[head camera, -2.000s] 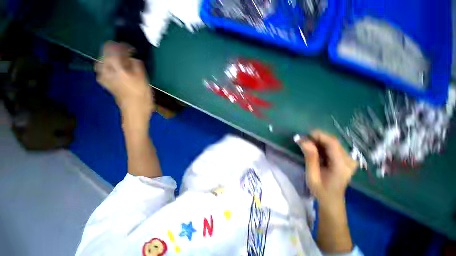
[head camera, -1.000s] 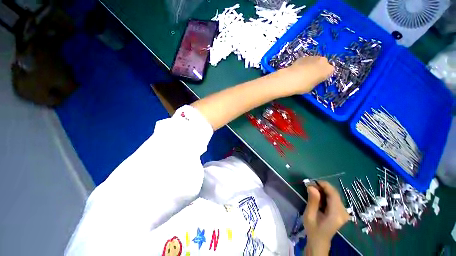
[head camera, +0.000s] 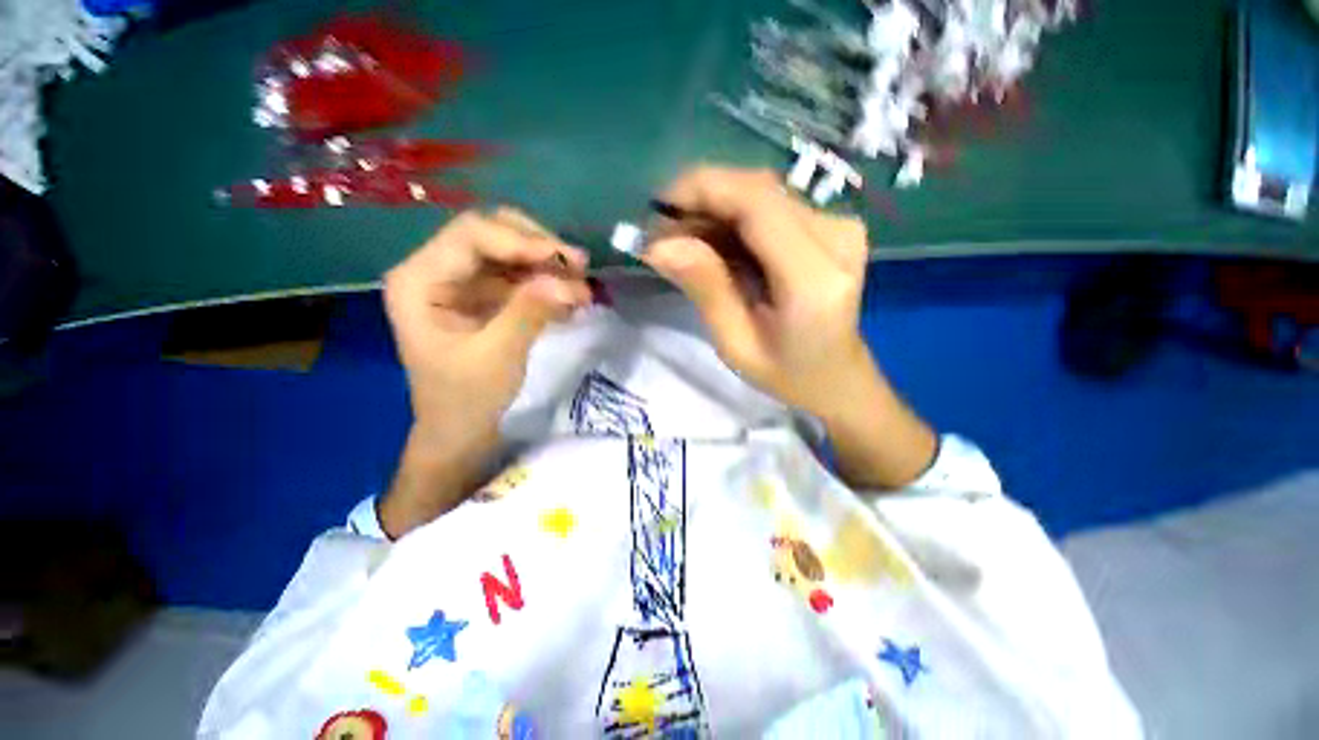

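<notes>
My left hand (head camera: 470, 311) has its fingertips pinched together, with a small dark part (head camera: 561, 260) at the tips. My right hand (head camera: 767, 275) holds a small white tab (head camera: 629, 239) between thumb and finger, a little apart from the left fingertips. A dark tool tip (head camera: 667, 210) shows at the right index finger; the rest of it is hidden in the hand. Both hands are above my lap at the table's front edge. The picture is blurred, so fine leads or a rod between the hands cannot be made out.
Red lead wires (head camera: 362, 94) lie on the green table (head camera: 608, 87) at the back left. Assembled pieces with white tabs (head camera: 940, 72) lie at the back right. A white strip pile (head camera: 29, 72) is at the far left, and a pale blue device (head camera: 1276, 130) at the far right.
My left hand was in the blue tray of dark metal parts and is now back beside my right hand. The view has turned, and the trays are out of the picture.
</notes>
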